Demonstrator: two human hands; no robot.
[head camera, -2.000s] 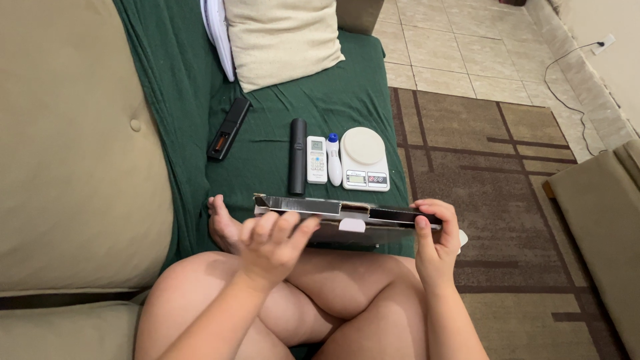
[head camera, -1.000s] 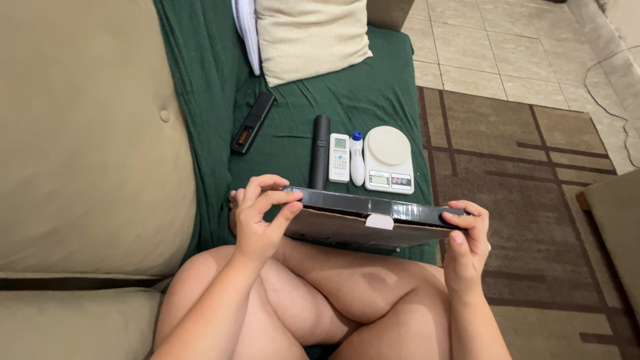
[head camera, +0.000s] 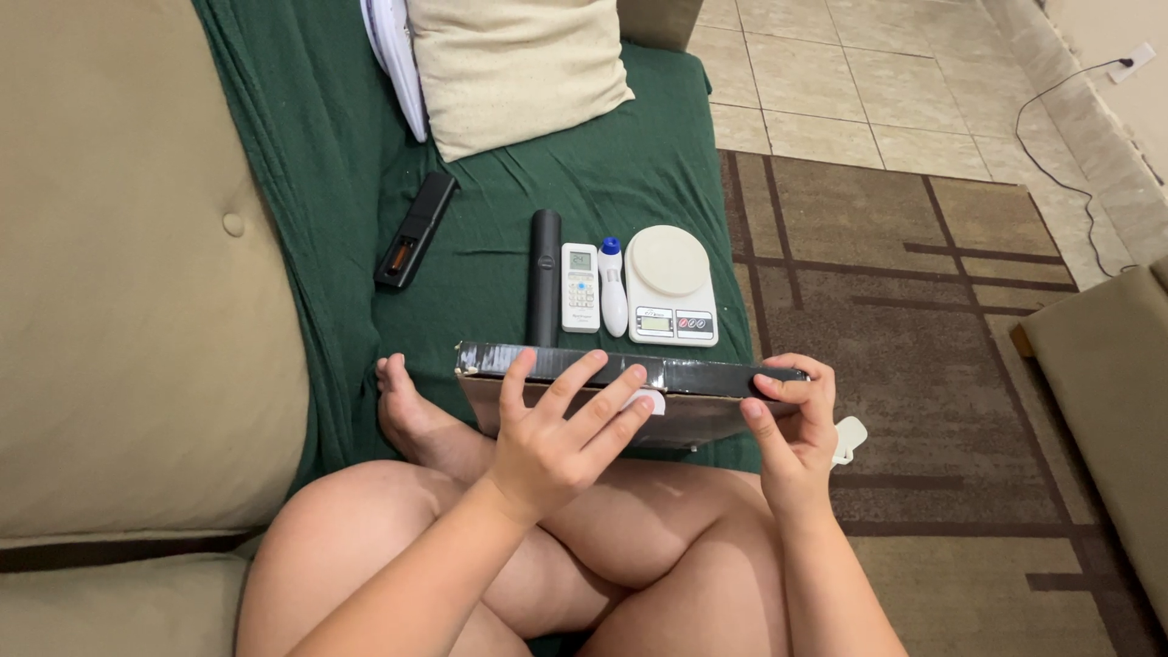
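Observation:
A flat dark cardboard box (head camera: 712, 376) stands on edge above my crossed legs, its narrow side with shiny tape facing up. My right hand (head camera: 794, 420) grips its right end between thumb and fingers. Spread fingers of my left hand (head camera: 570, 424) lie against the near face and top edge, close to a white tab (head camera: 650, 401). Beyond the box, side by side, are a black cylindrical case (head camera: 545, 274), a white air-conditioner remote (head camera: 580, 287), a white thermometer with a blue tip (head camera: 613, 287) and a white kitchen scale (head camera: 672, 287).
A black remote (head camera: 416, 233) with its battery compartment uncovered lies at the left on the green sofa cover (head camera: 493, 196). A cream cushion (head camera: 520, 73) is at the far end. The sofa backrest (head camera: 137, 255) rises at left; a patterned rug (head camera: 876, 365) covers the floor at right.
My left hand has moved from the box's left end toward its middle, its fingers now spread. The right hand keeps its grip on the right end.

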